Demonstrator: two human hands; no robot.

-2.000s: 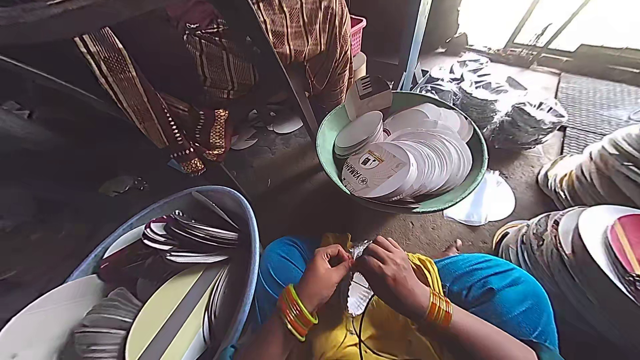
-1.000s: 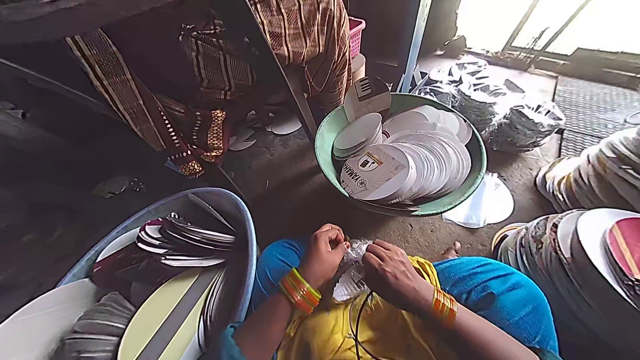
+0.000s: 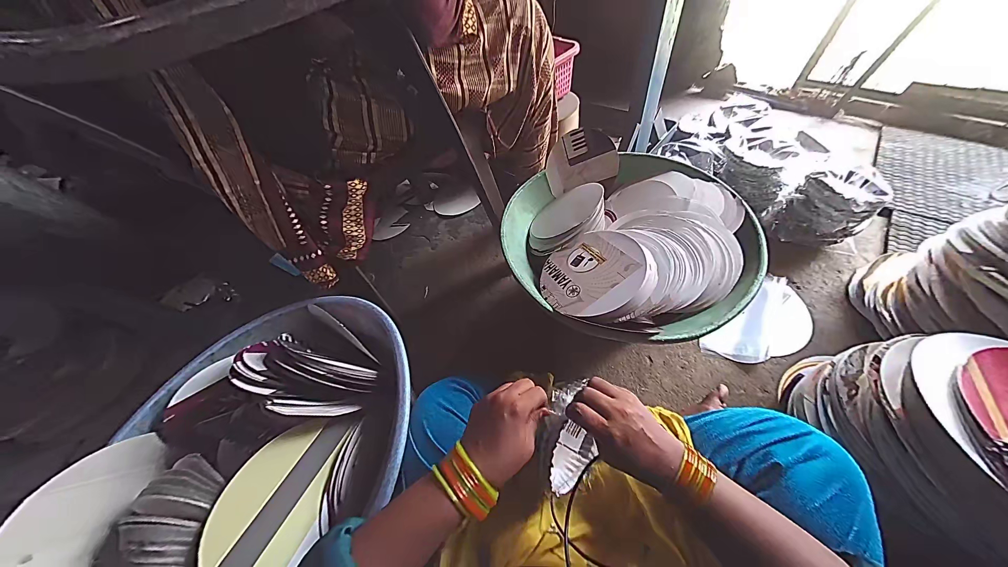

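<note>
My left hand (image 3: 508,421) and my right hand (image 3: 618,425) meet above my lap, fingertips pinching a crumpled silvery-white sheet (image 3: 572,457), seemingly plastic or foil. Part of it hangs below my fingers and bears dark marks. A thin black cord (image 3: 568,520) runs down over the yellow cloth on my lap. Beyond my hands stands a green basin (image 3: 516,228) filled with round white printed card discs (image 3: 681,256). At the left, a blue-grey tub (image 3: 394,378) holds dark-edged discs (image 3: 307,378) and a large yellow disc with a grey stripe (image 3: 236,504).
Stacks of discs (image 3: 858,386) stand at the right. White sheets (image 3: 760,323) lie on the floor beside the basin. Plastic-wrapped stacks (image 3: 827,197) are farther back. Another person in patterned cloth (image 3: 488,71) sits behind a slanting metal leg (image 3: 457,134). A pink basket (image 3: 565,67) stands behind.
My hands have shifted on the crumpled sheet. Its lower part, mostly bunched between them one second ago, now hangs down below my fingers.
</note>
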